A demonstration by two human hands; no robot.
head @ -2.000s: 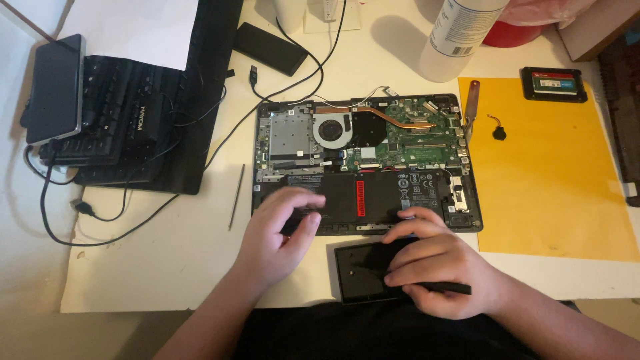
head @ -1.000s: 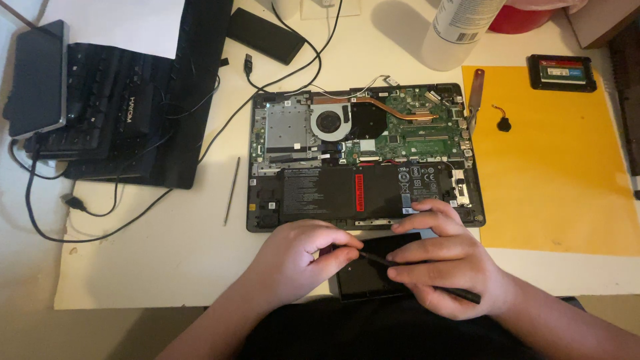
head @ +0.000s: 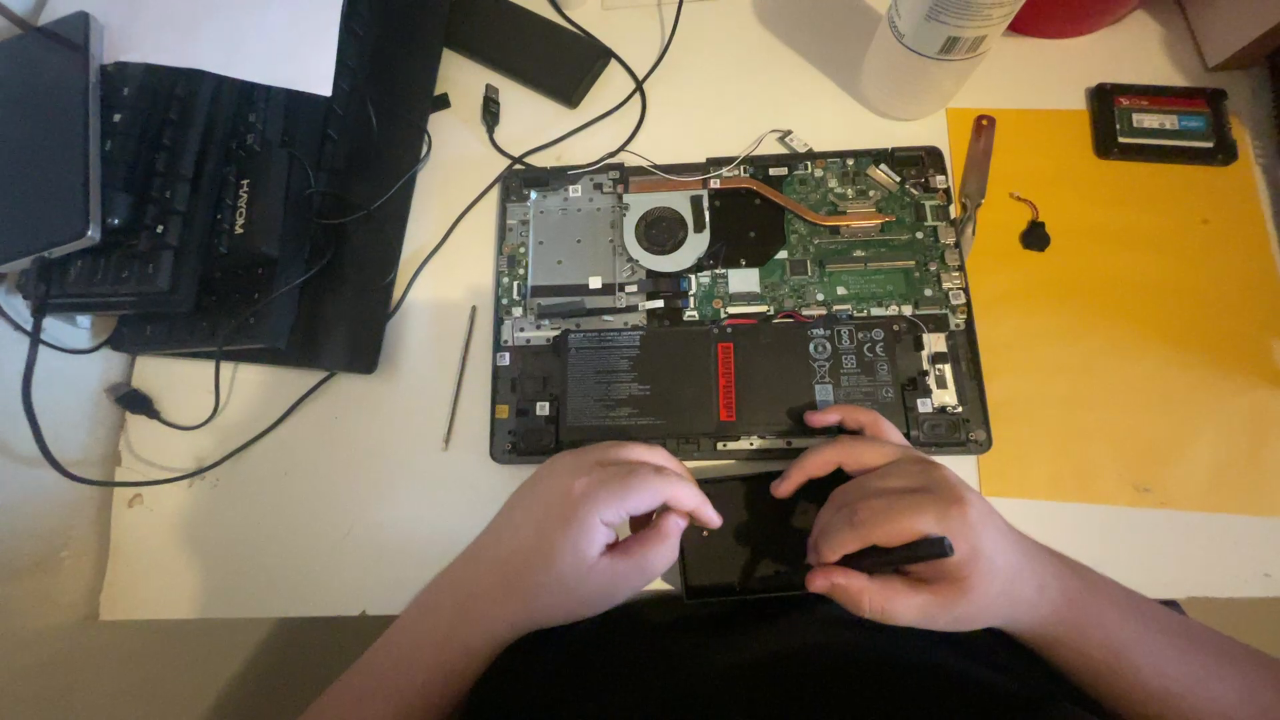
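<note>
My right hand (head: 900, 530) is closed round a black pen-like tool (head: 905, 555), above a dark flat panel (head: 755, 540) at the table's front edge. My left hand (head: 610, 530) is over the panel's left edge, thumb and forefinger nearly together; whether something tiny is between them I cannot tell. A small screw (head: 705, 533) lies on the panel by the forefinger. Behind both hands is an opened laptop base (head: 975, 420), showing its black battery (head: 650, 385), fan (head: 665, 230), copper heat pipe (head: 775, 200) and green circuit board (head: 860, 270).
A thin metal tool (head: 459, 380) lies left of the laptop. Keyboards (head: 210, 210) and cables (head: 490, 165) fill the left side. On the right, a yellow envelope (head: 1130, 380) bears a coin-cell battery (head: 1035, 234) and a memory module in a black tray (head: 1163, 125). Behind stands a bottle (head: 930, 60).
My left hand first moved from the battery's front edge to the black tool's tip. Now it is away from the tool, farther left, over the panel's edge. My right hand has kept the tool.
</note>
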